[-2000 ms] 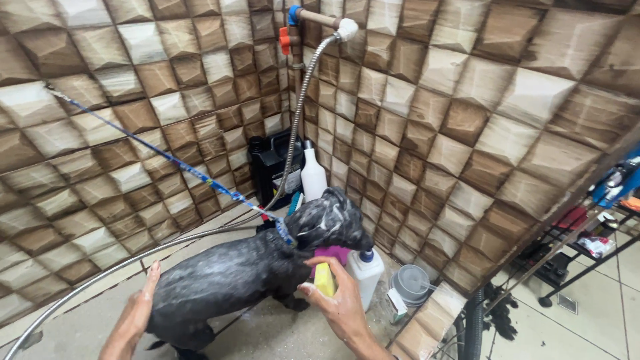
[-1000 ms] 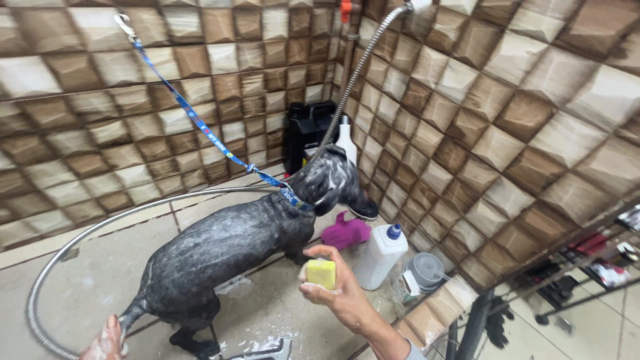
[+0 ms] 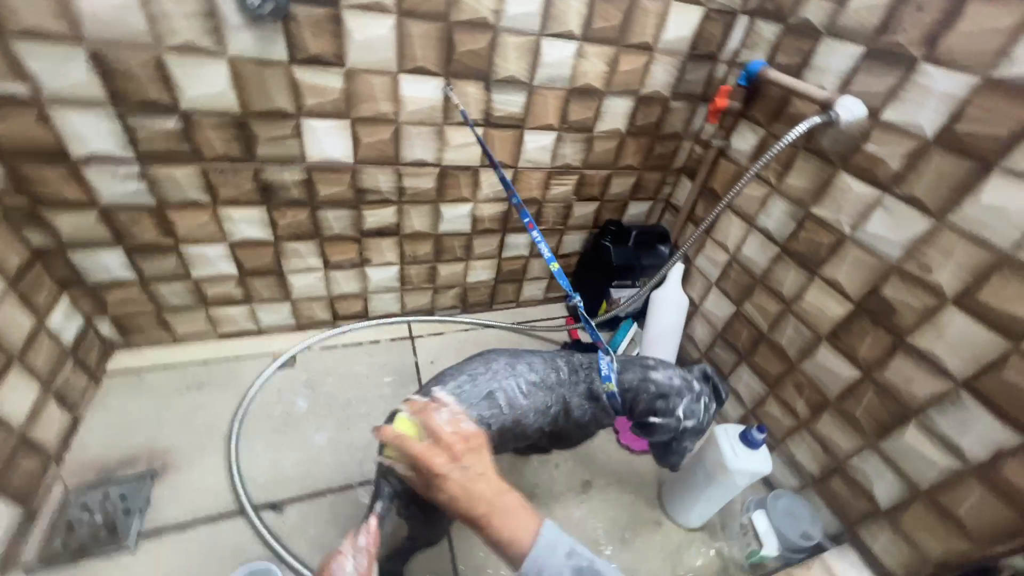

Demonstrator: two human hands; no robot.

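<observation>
A wet black dog (image 3: 520,392) with lather on its coat stands on the tiled floor, its head turned right and lowered. A blue printed leash (image 3: 520,208) runs from its neck up to the wall. My right hand (image 3: 452,456) holds a yellow sponge (image 3: 406,426) against the dog's rump. Low in the view, my left hand (image 3: 356,552), partly cut off by the frame edge, is at the dog's tail or hind leg; its fingers are mostly hidden. A magenta item (image 3: 630,436) lies below the dog's neck.
A metal shower hose (image 3: 240,432) loops behind and left of the dog. White bottles (image 3: 712,476) (image 3: 666,316) and a black jug (image 3: 632,256) stand near the right corner, with a grey-lidded container (image 3: 792,520). A floor drain (image 3: 100,512) is at left.
My right hand has moved with the sponge from near the dog's head and chest to its rump. The dog's head has lowered. The view has shifted noticeably.
</observation>
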